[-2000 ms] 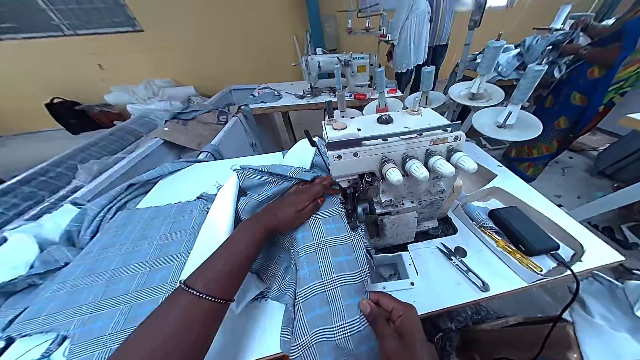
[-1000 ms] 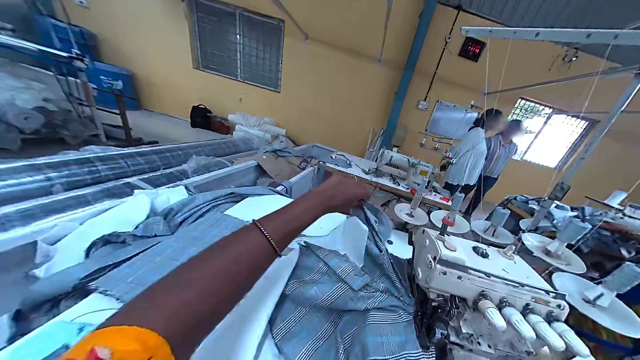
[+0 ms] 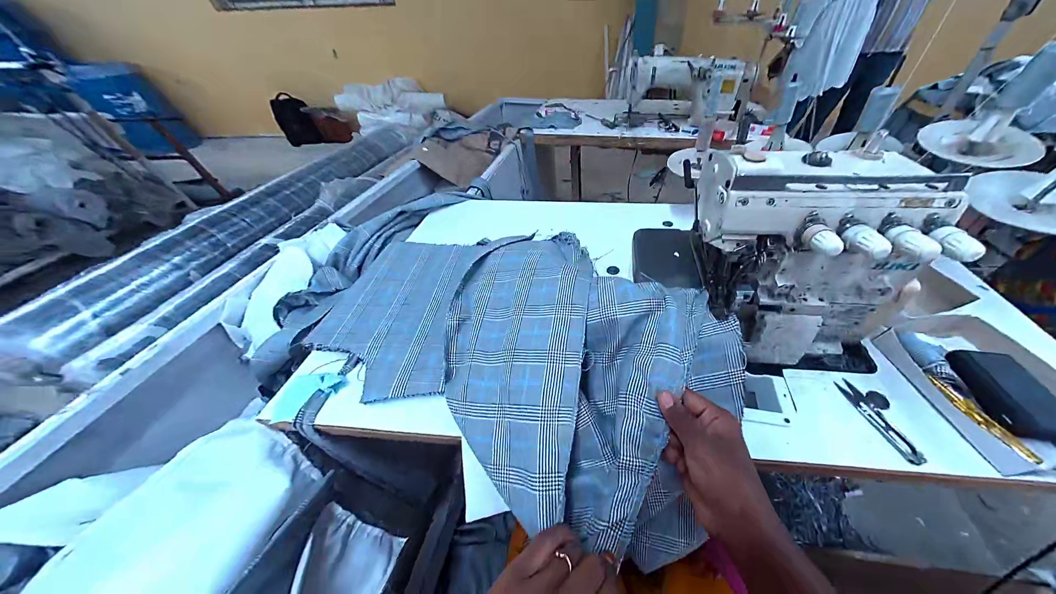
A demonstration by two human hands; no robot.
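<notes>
Grey-blue checked fabric (image 3: 520, 355) lies over the white sewing table and hangs past its front edge. My left hand (image 3: 557, 565), with a ring on one finger, pinches the fabric's lower edge at the bottom of the view. Higher and to the right, my right hand (image 3: 709, 445) grips the cloth between thumb and fingers. Just beyond the fabric's right part stands a white overlock sewing machine (image 3: 825, 206); some cloth lies close to its needle area, and whether it is under the presser foot I cannot tell. Thread snips (image 3: 881, 421) rest on the table right of my right hand.
A tray (image 3: 949, 412) at the right holds a black phone-like object (image 3: 1006, 392) and a yellow-handled tool. Wrapped fabric rolls (image 3: 214, 256) run along the left. White cloth (image 3: 181, 511) lies at the lower left. Another sewing machine (image 3: 676, 78) and people stand behind.
The left arm, stretched out over the table one second ago, is drawn back and its hand holds the fabric's lower edge. Checked cloth now lies spread across the table. The view has swung down.
</notes>
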